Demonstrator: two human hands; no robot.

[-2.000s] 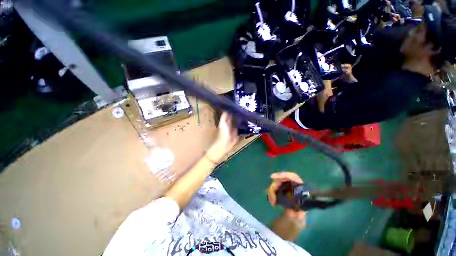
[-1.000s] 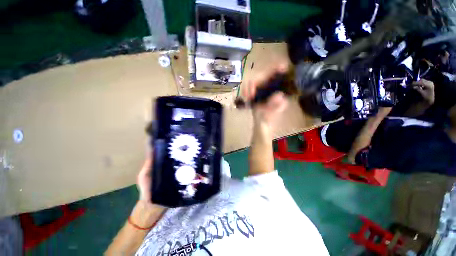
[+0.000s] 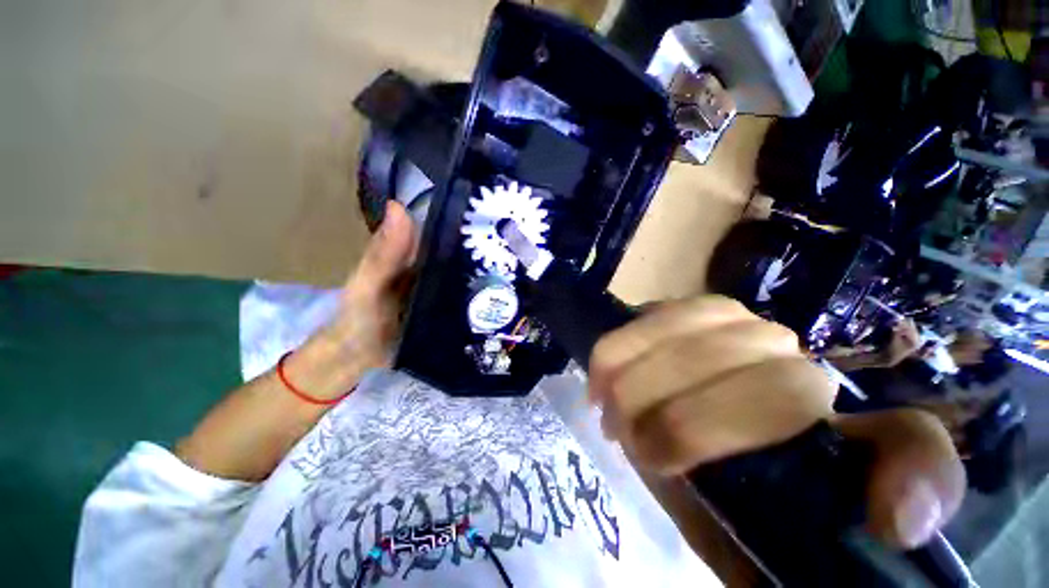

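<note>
An open black housing is held tilted in front of my chest. My left hand grips its left side; part of the fingers is hidden behind it. Inside are a white toothed gear, a round silver-white motor below it and thin coloured wires. A black round base shows behind the housing. My right hand is closed around a thick black power screwdriver. Its front end reaches into the housing beside the gear and motor; the exact tip contact is hard to tell.
The silver-white metal screw feeder stands on the tan bench behind the housing's upper right. Several black units with white parts, one with a white fan-like piece, are at the right. Green floor shows at the lower left.
The housing has moved up and closer, now tilted. My right hand has brought the screwdriver from over the bench to the housing's lower right. The view has turned.
</note>
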